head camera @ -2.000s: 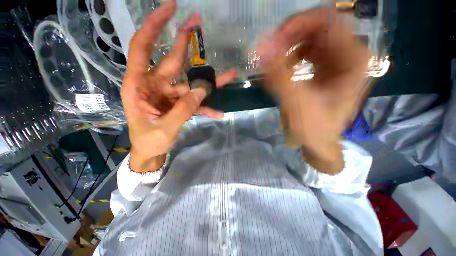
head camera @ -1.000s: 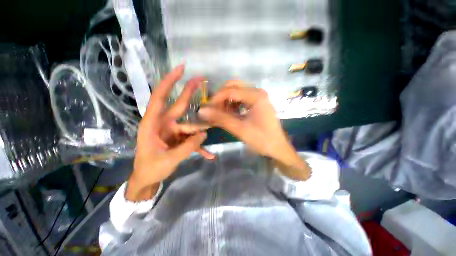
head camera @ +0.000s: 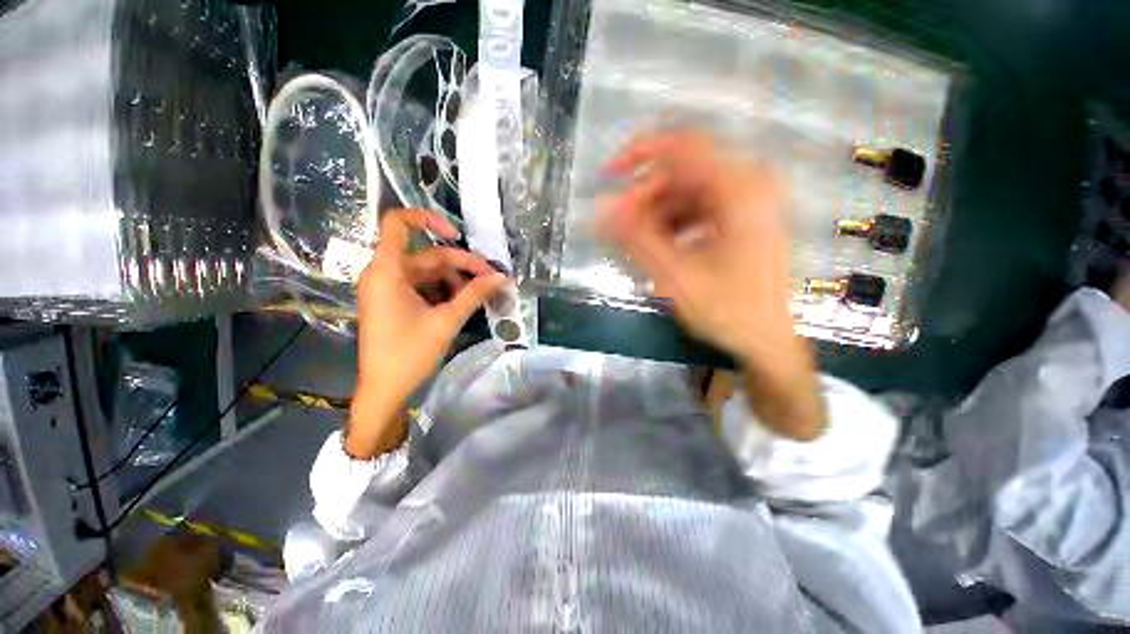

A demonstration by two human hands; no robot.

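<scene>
A white pad strip (head camera: 498, 155) runs down from the top edge, with a dark round pad (head camera: 507, 331) near its lower end. My left hand (head camera: 415, 297) has its thumb and fingertips pinched at the strip's lower part. A small dark spot shows at these fingertips; I cannot tell what it is. My right hand (head camera: 713, 235) is blurred, raised over the clear blister tray (head camera: 744, 74), fingers curled; whether it holds anything cannot be told. Three black modules (head camera: 891, 232) with gold tails lie in a column at the tray's right side, tails pointing left.
Coiled strips in a clear bag (head camera: 320, 173) lie left of the pad strip. Ribbed clear stacked trays (head camera: 174, 161) are at the far left. The dark green bench mat (head camera: 991, 235) shows at the right. Another person's striped sleeve (head camera: 1066, 409) is at the right edge.
My hands were together around a gold-tailed piece; now they are apart, the left at the pad strip, the right over the tray. The view has shifted, so the bench things appear further right.
</scene>
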